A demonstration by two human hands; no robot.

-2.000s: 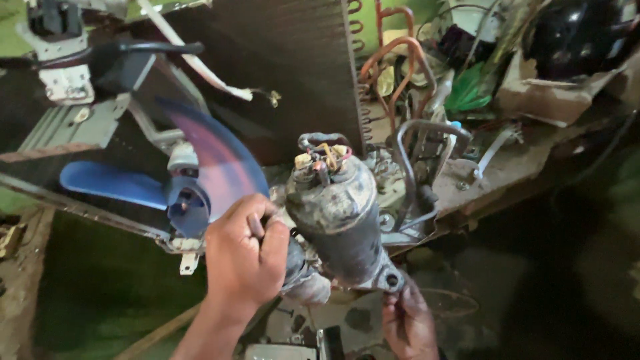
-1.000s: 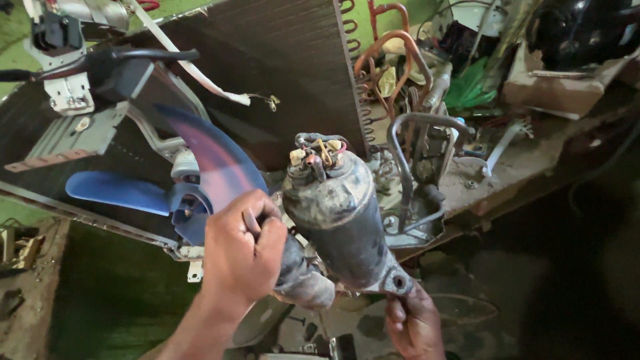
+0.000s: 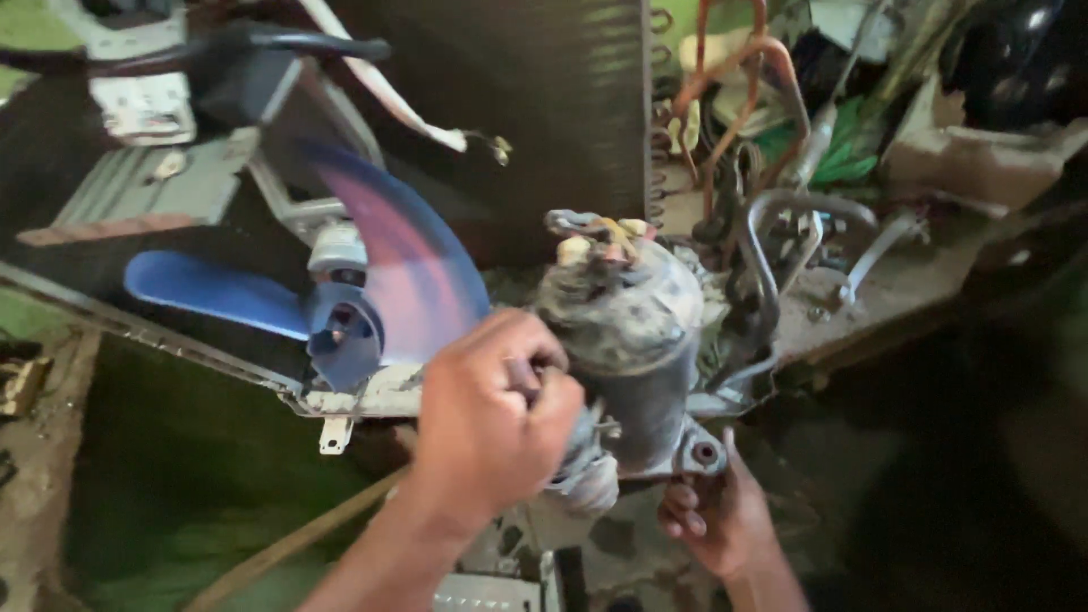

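Observation:
A dirty dark rotary compressor (image 3: 629, 365) of an air conditioner stands slightly tilted in the middle, with wires and terminals (image 3: 608, 238) on its top. Its accumulator (image 3: 591, 484) sits at its lower left, wrapped or coated in something grey. My left hand (image 3: 497, 408) is closed around the pipe end at the top of the accumulator; the fingers hide most of the pipe. At the lower right, my right hand (image 3: 722, 518) holds the compressor's mounting foot (image 3: 704, 452) from below, its thumb beside the bolt hole.
Left of the compressor is a blue fan (image 3: 344, 327) on a motor bracket. Behind stands a finned condenser coil (image 3: 561, 110). Copper pipes (image 3: 786, 76) and a bent grey pipe (image 3: 756, 246) rise at the right, near a cardboard box (image 3: 977, 161). A wooden stick (image 3: 297, 535) slants at lower left.
The compressor stays between both hands, with the same holds on its pipe and foot. Nothing is plainly let go.

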